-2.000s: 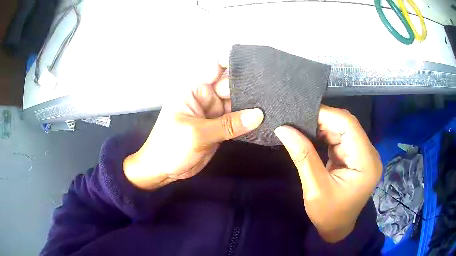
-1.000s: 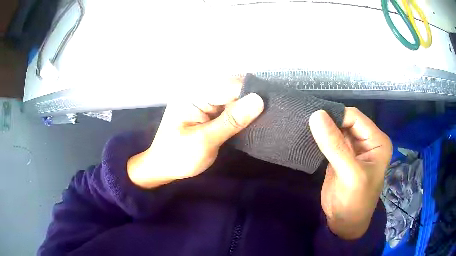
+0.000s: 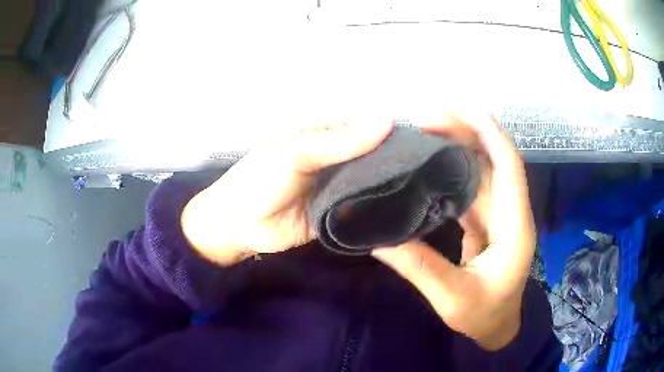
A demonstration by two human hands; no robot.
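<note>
A dark grey rib knit cuff (image 3: 378,174) is held up in front of the table's front edge, above the lap. It is a short tube, and its open end faces the camera, showing a dark hollow and a doubled rim. My left hand (image 3: 284,189) holds its left side. My right hand (image 3: 488,254) holds its right side, thumb at the lower rim and fingers behind and over the top. A small ridge or seam shows inside at the right; its detail is blurred.
The white machine table (image 3: 240,65) has a measuring tape strip (image 3: 568,136) along its front edge. Scissors with green and yellow handles (image 3: 601,54) lie at the upper right. Thin cords (image 3: 98,62) lie at the left. A blue crate (image 3: 622,283) and grey patterned cloth (image 3: 582,298) are at lower right.
The knit piece was flat between both hands; it is now opened into a tube with its open end towards the camera. My right hand has moved around its right side.
</note>
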